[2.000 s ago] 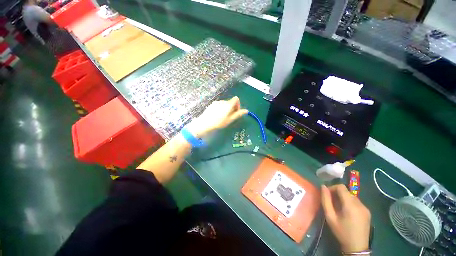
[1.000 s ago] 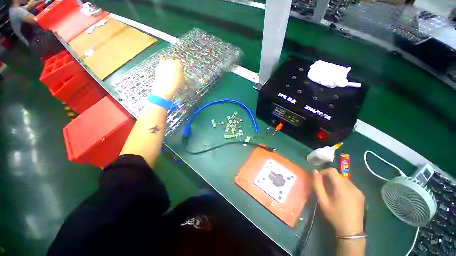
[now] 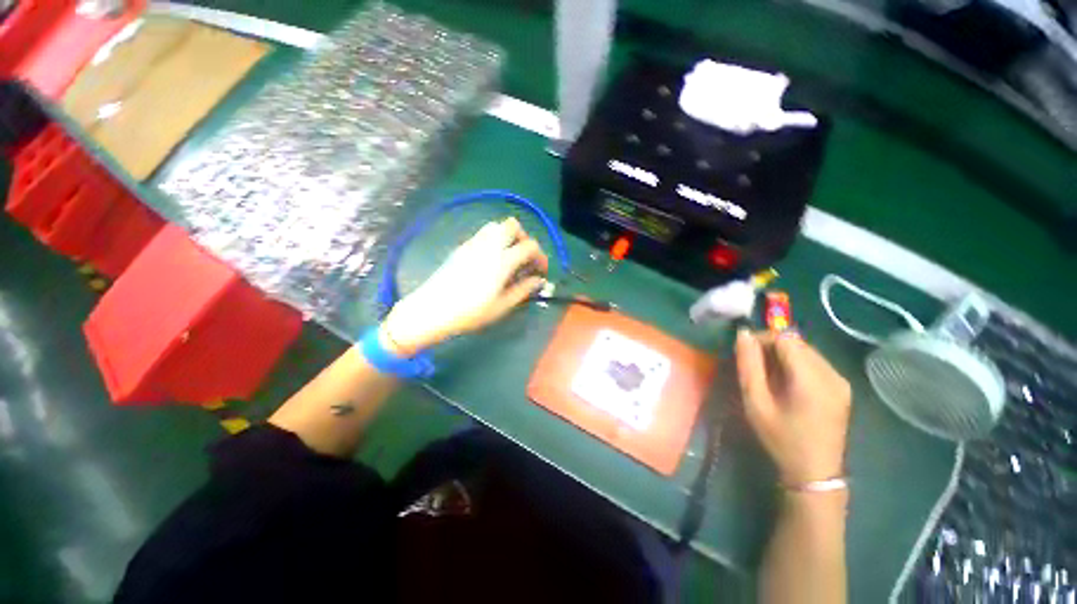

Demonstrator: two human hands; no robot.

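My left hand (image 3: 478, 277), with a blue wristband, is over the small-board pile inside the curve of the blue cable (image 3: 467, 198). Its fingers are bent down and hide most of the pile; whether they hold a piece cannot be told. My right hand (image 3: 789, 395) is right of the orange-brown mat (image 3: 555, 383), thumb and index finger close together near the white squeeze bottle (image 3: 723, 303). A thin dark tool or cable (image 3: 705, 472) runs below its fingertips, blurred. The white fixture plate (image 3: 644, 405) with a dark centre (image 3: 626, 375) lies on the mat.
A black box (image 3: 697, 177) with white tissue (image 3: 738, 94) stands behind the mat. Shiny blister trays (image 3: 319, 153) lie at left, red bins (image 3: 189, 319) beside the bench edge. A desk fan (image 3: 939, 380) and another tray (image 3: 1016, 519) are at right. A small red item (image 3: 777, 313) lies beside the bottle.
My left hand has moved from the blister trays rightward and down to the small-board pile. My right hand stays beside the mat. The whole view has shifted, with the bench things further left and up.
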